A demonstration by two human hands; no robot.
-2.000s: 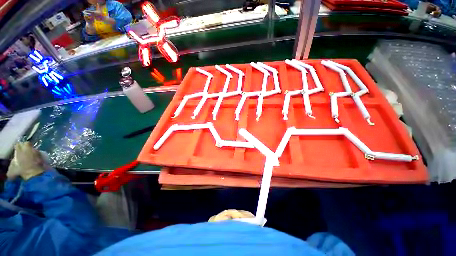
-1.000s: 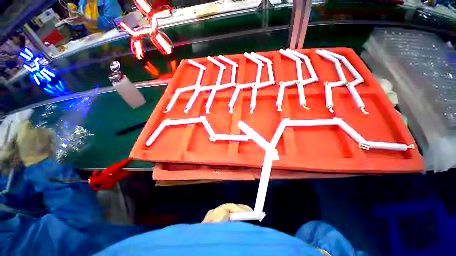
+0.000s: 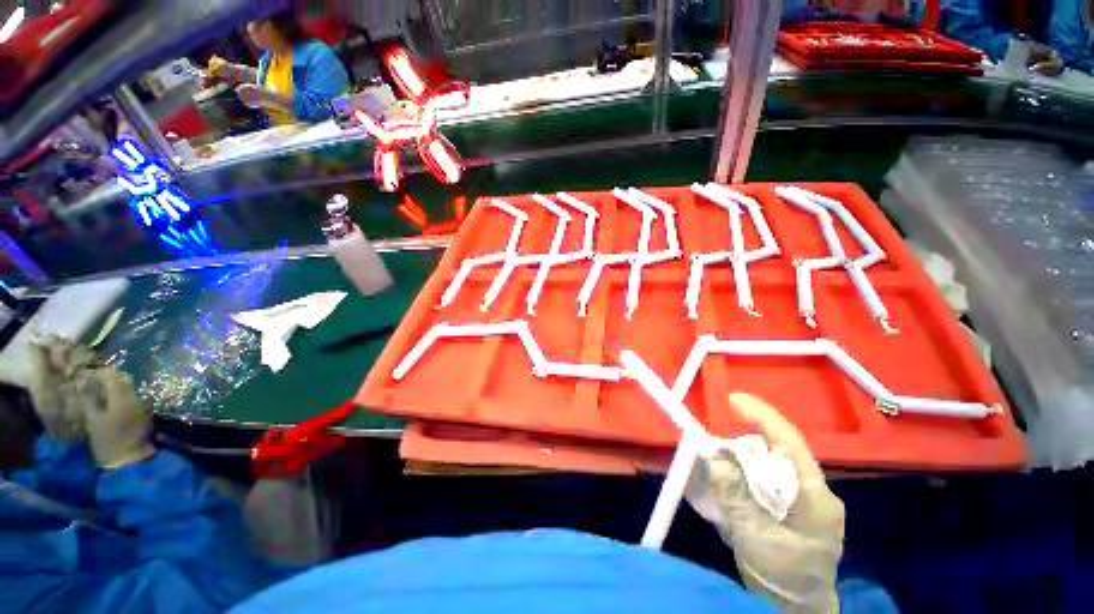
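Observation:
My right hand (image 3: 774,510), in a cream glove, is at the tray's front edge. It is closed on a crumpled white wiping cloth (image 3: 770,477) beside a hinge of a white folding arm (image 3: 672,480). The arm's upper bar reaches over the tray and its lower end is hidden by the blue smock. I cannot see my left hand. The orange-red parts tray (image 3: 906,446) holds several white folding arms in its back compartments, and more bars lie across the front.
Left of the tray are a solvent bottle (image 3: 358,258), a white cloth (image 3: 288,324), a red-handled tool (image 3: 294,446) and shiny film (image 3: 198,360). Another person's gloved hands (image 3: 108,414) are at far left. Clear trays (image 3: 1002,264) stand right. Lit units (image 3: 414,120) are beyond.
My right hand has come into view with the cloth, at the arm's hinge. My left hand has gone out of view. The held arm's lower bar leans more. A white cloth now lies left of the tray.

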